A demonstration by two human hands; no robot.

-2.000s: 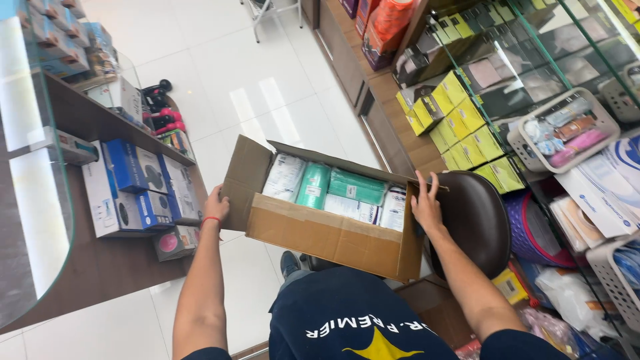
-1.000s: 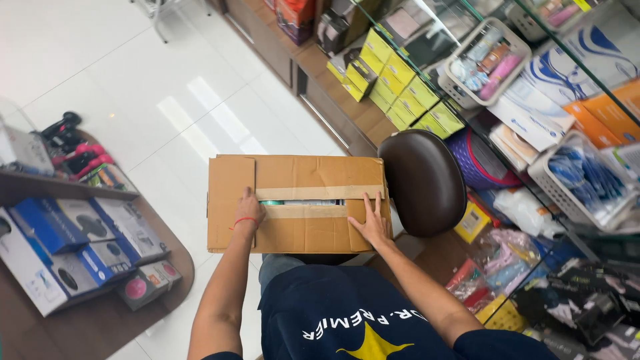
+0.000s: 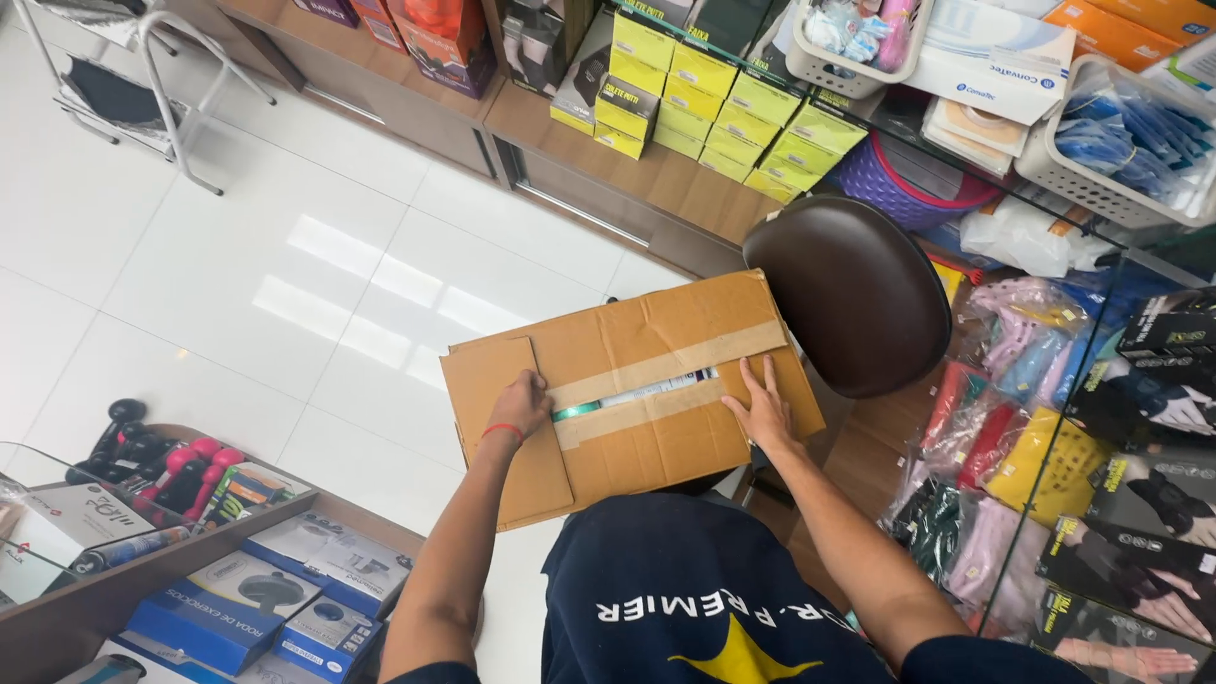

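A brown cardboard box (image 3: pixel 655 323) lies in front of my body with its top flaps folded over. Tan tape runs along both flap edges, and through the narrow gap between them show green and white plastic-wrapped packs (image 3: pixel 655 388). My left hand (image 3: pixel 521 404), with a red band at the wrist, has its fingers curled at the edge of the left end flap. My right hand (image 3: pixel 763 407) rests on the flaps near the right end, fingers apart. Whether either hand grips the cardboard cannot be told.
A dark brown padded seat (image 3: pixel 850 294) stands against the box's right end. Yellow boxes (image 3: pixel 703 104) line the wooden shelf ahead. Bagged goods (image 3: pixel 1007 427) lie under glass at right. A low shelf with blue boxes (image 3: pixel 228 608) is at lower left, a metal step stool (image 3: pixel 161 85) at upper left.
The box stood open with its packs showing two seconds ago; its flaps are now folded over. My hands have moved from its ends onto the top. The view has shifted.
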